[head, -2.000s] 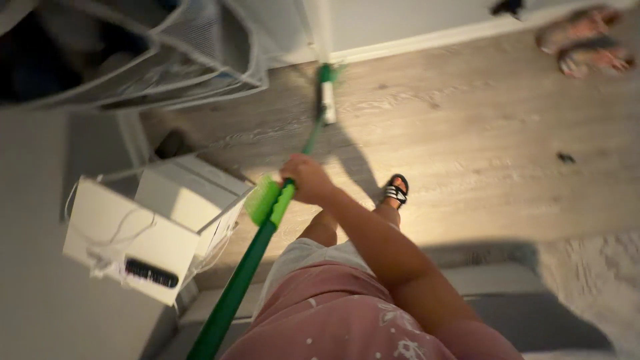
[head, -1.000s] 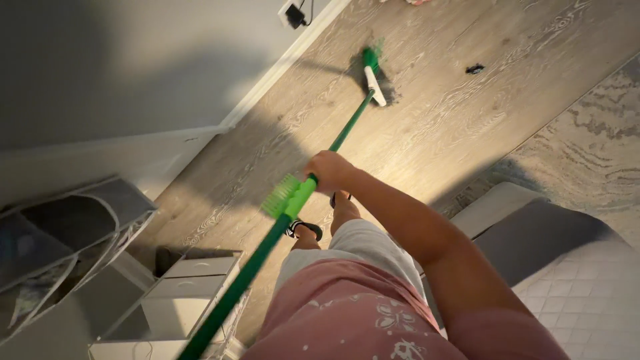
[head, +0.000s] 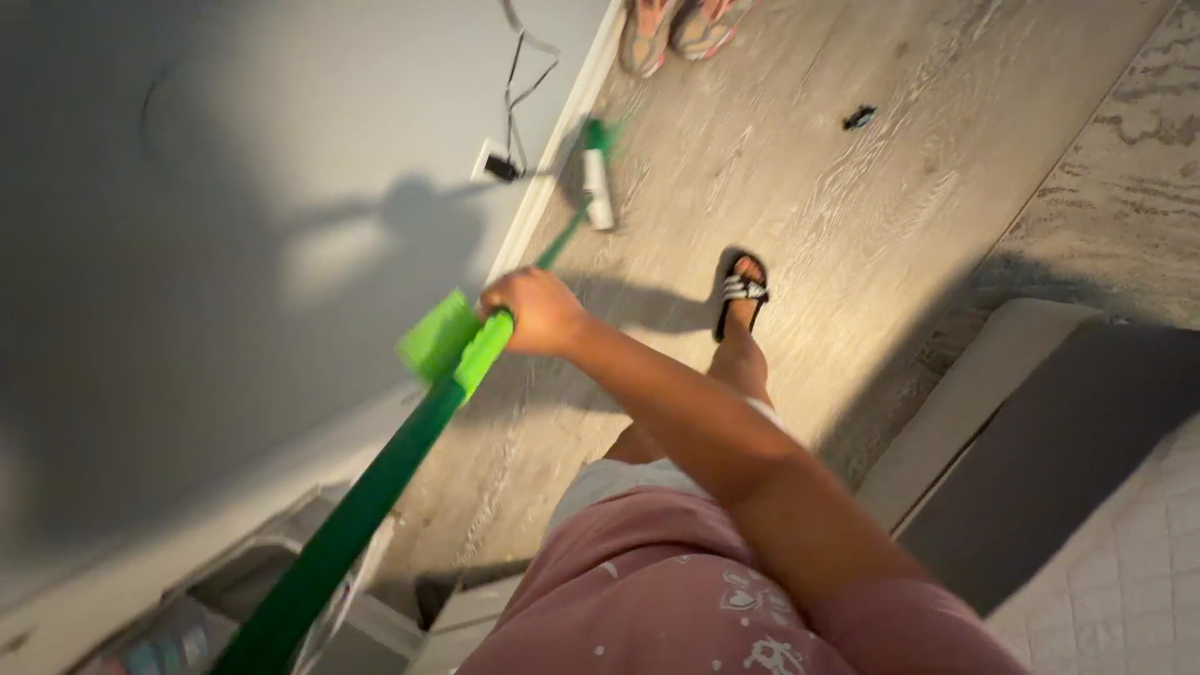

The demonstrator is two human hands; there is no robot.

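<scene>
My right hand is closed around the green pole of a broom, just above a light green brush fixed to the pole. The white and green broom head rests on the wood floor close to the baseboard, its green bristles blurred. The pole's thick near end runs out at the bottom left. My left hand is not in view.
A power adapter with cords sits in the wall outlet. Shoes stand by the baseboard, and a small dark object lies on the floor. A bed is at right, a mesh organizer lower left.
The broom head now lies beside the baseboard near the outlet; a second ago it was farther out on the floor. The view has turned. My right hand keeps its hold.
</scene>
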